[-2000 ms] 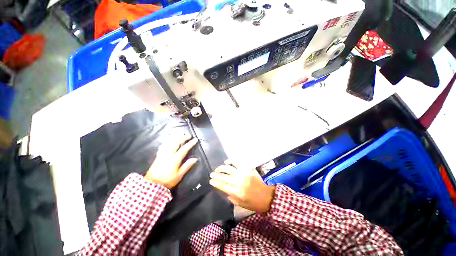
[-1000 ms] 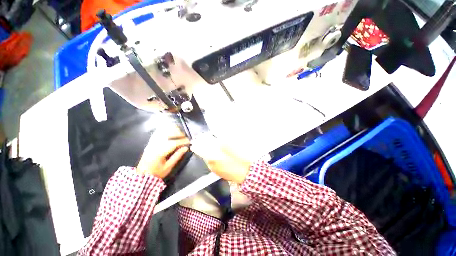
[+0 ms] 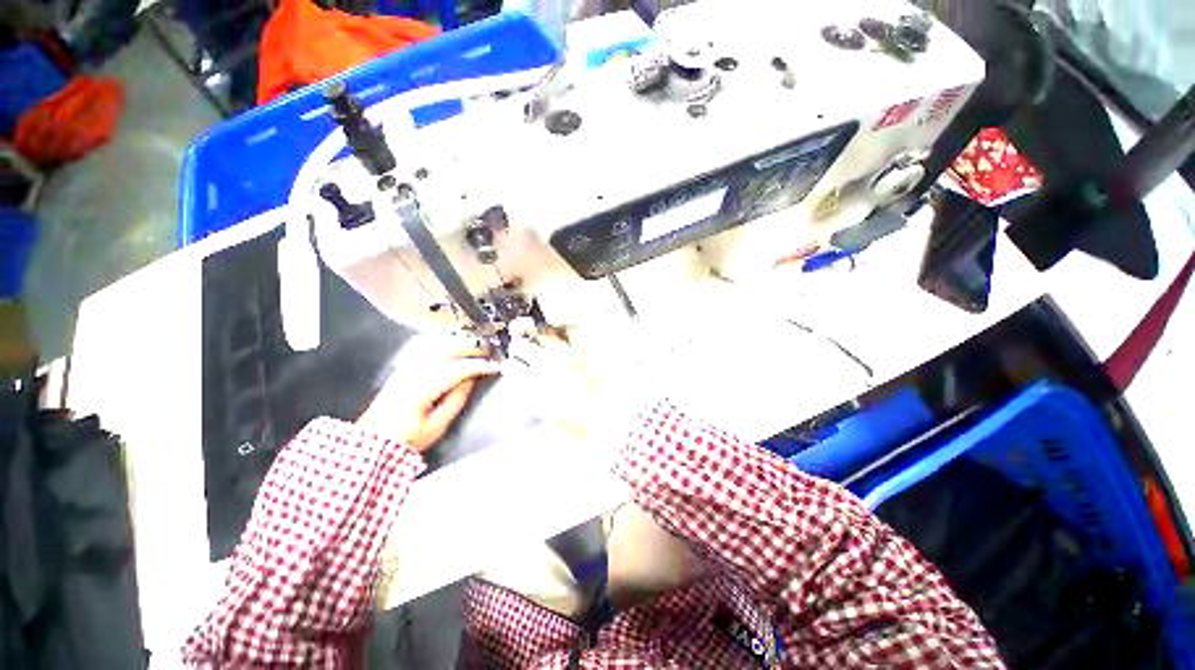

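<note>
A black fabric panel (image 3: 249,380) lies flat on the white sewing table, left of and under the sewing machine head (image 3: 682,111). My left hand (image 3: 426,393) rests on the panel's near right part, its fingertips close to the presser foot area (image 3: 505,327). My right hand (image 3: 557,380) is washed out by glare, just right of the left hand and close to the needle area. Whether its fingers pinch the fabric cannot be seen. The fabric edge between the hands is partly hidden.
A blue crate (image 3: 243,164) stands behind the table, another blue crate (image 3: 1048,419) with black pieces at the right. Black work (image 3: 66,524) hangs at the left. A smartphone (image 3: 959,255), a blue item (image 3: 828,261) and a thin dark tool (image 3: 832,346) lie on the right.
The black panel has moved away from my body, farther under the machine head. Both hands have moved forward to the needle area, the right hand farthest from its earlier place. The view has shifted slightly.
</note>
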